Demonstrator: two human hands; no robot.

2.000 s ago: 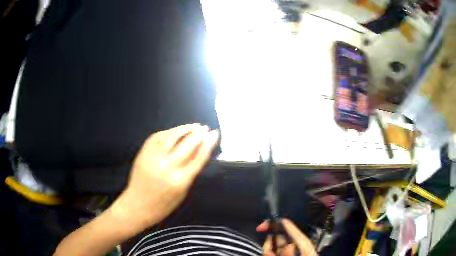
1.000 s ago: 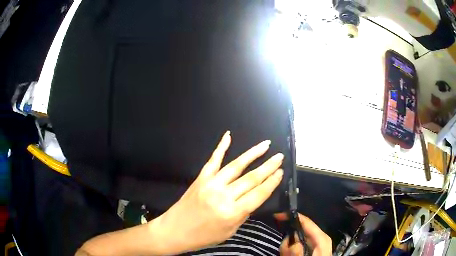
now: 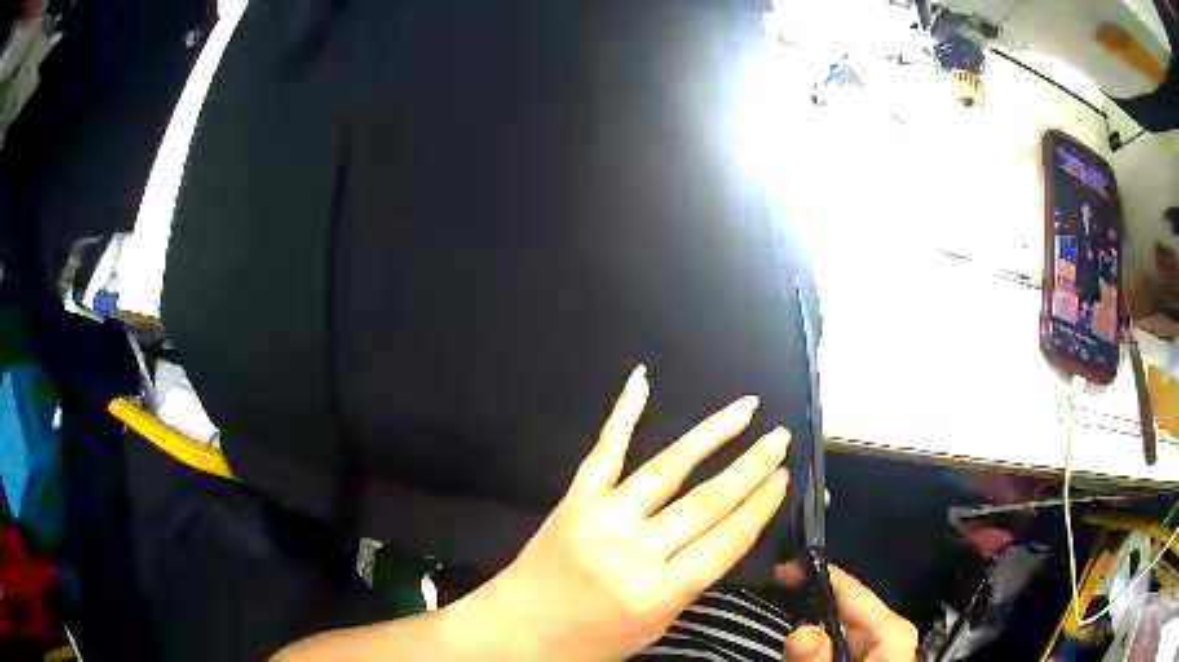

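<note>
A large black garment panel (image 3: 517, 259) lies over the table and hangs over its front edge. My left hand (image 3: 634, 543) rests flat on the panel near its lower right, fingers spread, holding nothing. My right hand (image 3: 860, 621) is at the bottom, partly cut off by the picture's edge, closed on the black handles of the fabric shears (image 3: 815, 504). The long blades point up along the panel's right edge. Glare hides part of that edge higher up. I cannot tell how far apart the blades are.
A smartphone (image 3: 1083, 259) with a white cable lies on the white table (image 3: 931, 349) at right, beside a slim dark stick (image 3: 1143, 404). Small machine parts (image 3: 959, 58) are at the upper right. A yellow tubular rim (image 3: 175, 441) is at left. Striped clothing shows below the panel.
The shears have come up from below the table edge to the panel's right edge. My left hand has let go of the edge and spread flat. The view has shifted left.
</note>
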